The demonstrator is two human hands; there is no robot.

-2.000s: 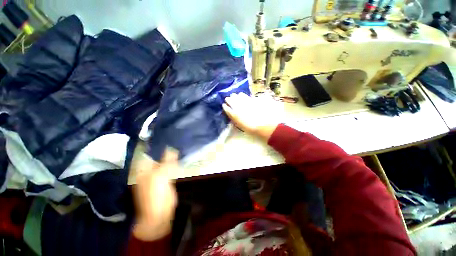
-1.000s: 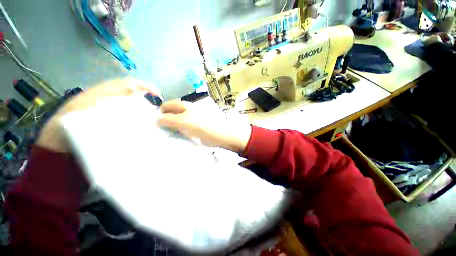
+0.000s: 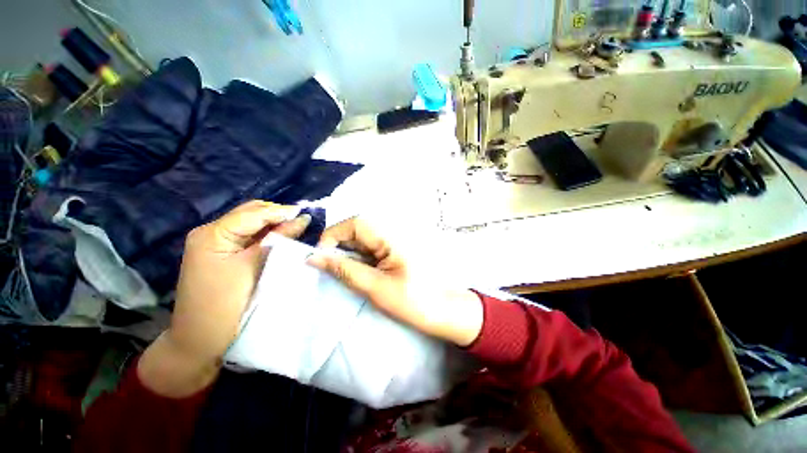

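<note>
A white lining piece (image 3: 327, 332) hangs between my hands in front of the table's edge. A small navy part of it (image 3: 312, 226) shows at its top, between my fingers. My left hand (image 3: 226, 279) grips the top left corner with thumb and fingers. My right hand (image 3: 389, 279) pinches the upper edge just to the right. The fingertips are close together. The machine head (image 3: 619, 106) stands beyond them to the right, and its presser foot (image 3: 495, 157) has no cloth from my hands under it.
A navy quilted pile (image 3: 150, 177) lies at left. A black phone (image 3: 564, 161) and dark looped things (image 3: 721, 177) lie on the machine bed. A turquoise object (image 3: 428, 87) and a black flat object (image 3: 407, 119) are behind. Thread cones (image 3: 84, 51) stand far left. An offcut box (image 3: 734, 349) is below right.
The navy piece beside the needle has left the table and its white side now shows in my hands. The white piece, spread and blurred a second ago, is now lower and bunched, with both hands closer together.
</note>
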